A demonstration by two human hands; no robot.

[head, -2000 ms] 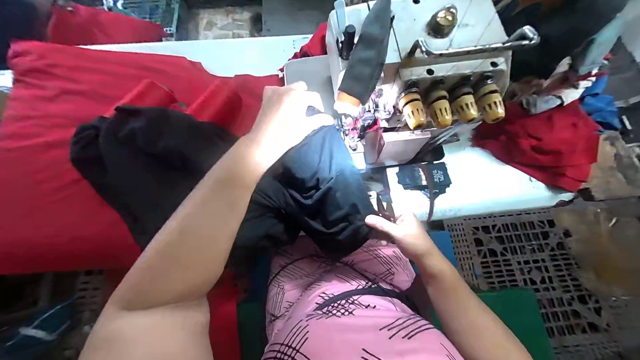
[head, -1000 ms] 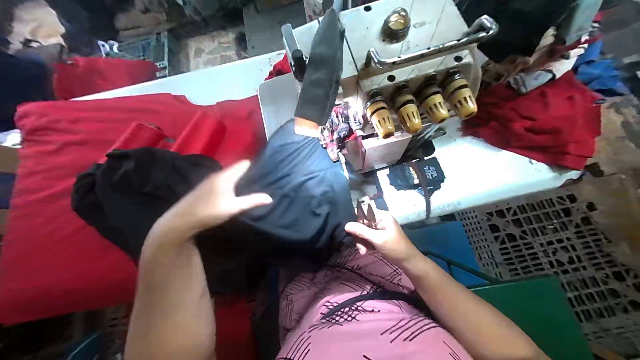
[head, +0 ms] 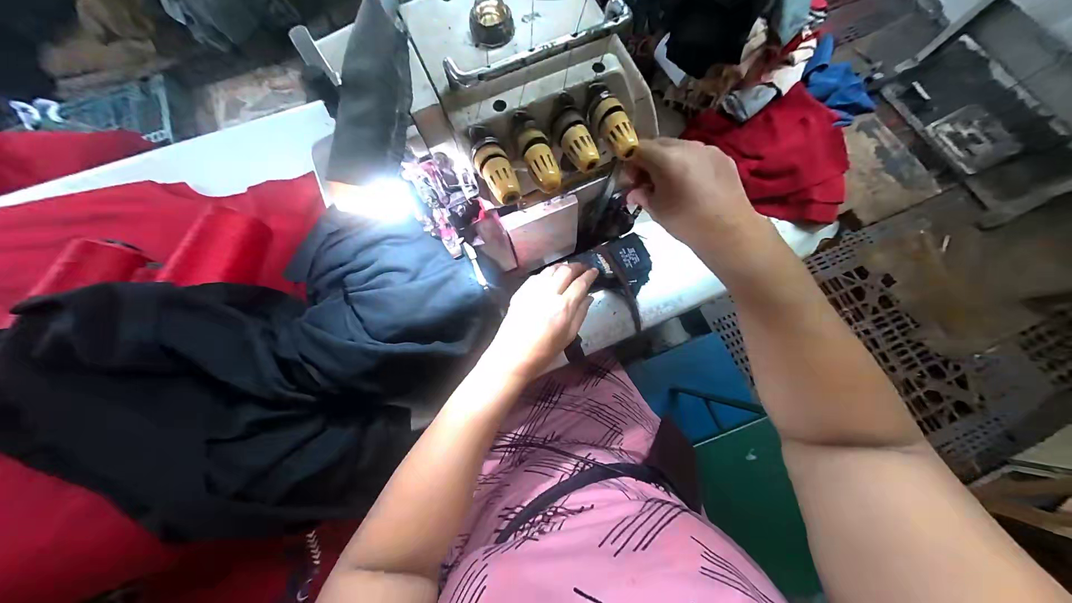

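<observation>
An overlock sewing machine (head: pixel 536 230) with several yellow tension knobs (head: pixel 576 146) stands at the top centre, its lamp lit. Black fabric (head: pixel 377 301) lies bunched at the left of the needle area and trails to the lower left. My left hand (head: pixel 548 314) rests at the front of the machine, its fingertips at small black labels (head: pixel 632 258) that bear writing; whether it grips one is not clear. Raised at the machine's right side, my right hand (head: pixel 691 188) has its fingers bent beside the rightmost knob; what they hold, if anything, is hidden.
Red thread cones (head: pixel 219 247) and red fabric (head: pixel 285 201) lie on the white table at the left. Another red cloth heap (head: pixel 783 155) is at the right, beside mixed scraps. A perforated plastic crate (head: pixel 879 310) and a green surface (head: pixel 758 494) are below the table's right edge.
My left hand has left the black fabric and moved right to the labels. My right hand has moved from the table's front edge up to the right side of the machine.
</observation>
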